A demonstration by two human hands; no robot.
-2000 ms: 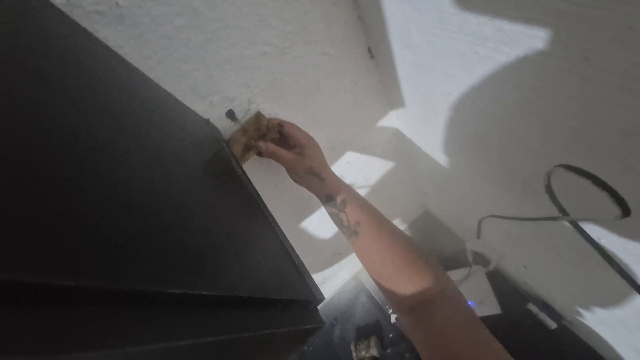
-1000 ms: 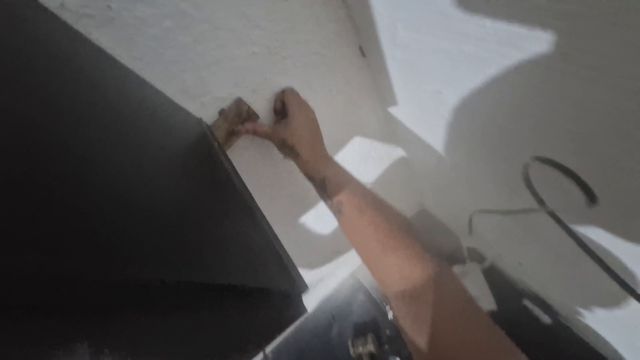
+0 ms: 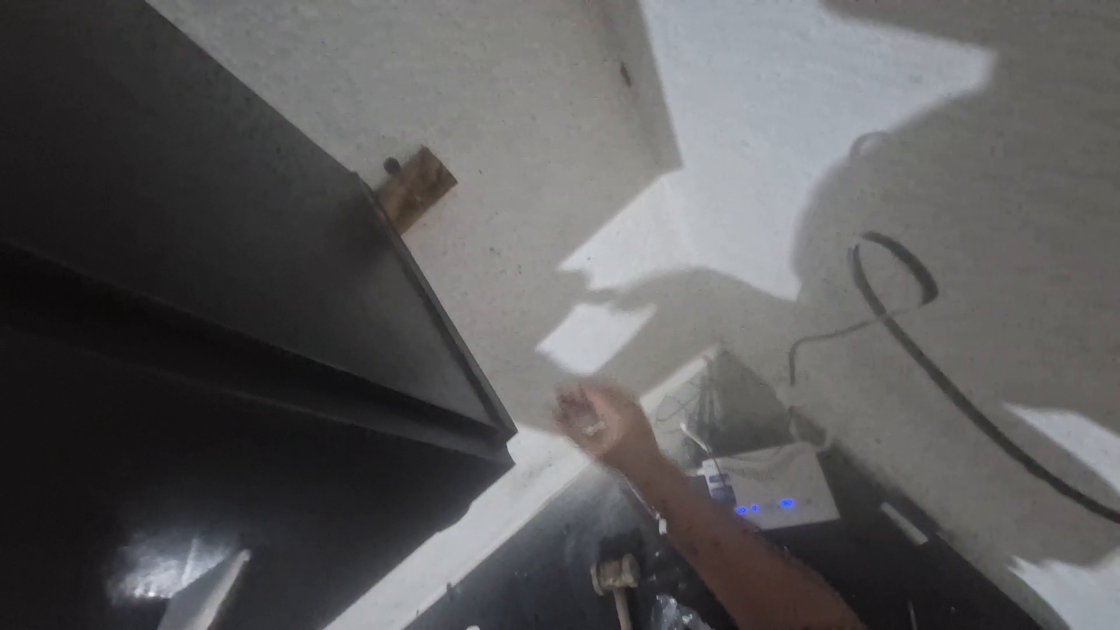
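My right hand [image 3: 605, 422] is blurred, right of the lower corner of a dark cabinet panel [image 3: 262, 219], with its fingers curled; whether something small lies in it cannot be told. Higher up, a small wooden block [image 3: 418, 188] sits at the panel's edge against the pale wall [image 3: 516, 131], my hand well apart from it. A dark knob or plug [image 3: 392, 164] shows on the wall beside the block. A mallet [image 3: 616, 574] lies on the dark surface below my hand. My left hand is not in the view.
A white device with blue lights [image 3: 774, 490] rests on the dark surface right of my forearm, with thin cables around it. A clear plastic bag [image 3: 675, 614] lies near the mallet. A black cable [image 3: 954, 402] loops along the right wall. A pale board's edge [image 3: 206, 595] shows at lower left.
My right hand has come away from the wooden block and moved down toward the dark surface. The block stays at the panel's edge. The view has shifted somewhat.
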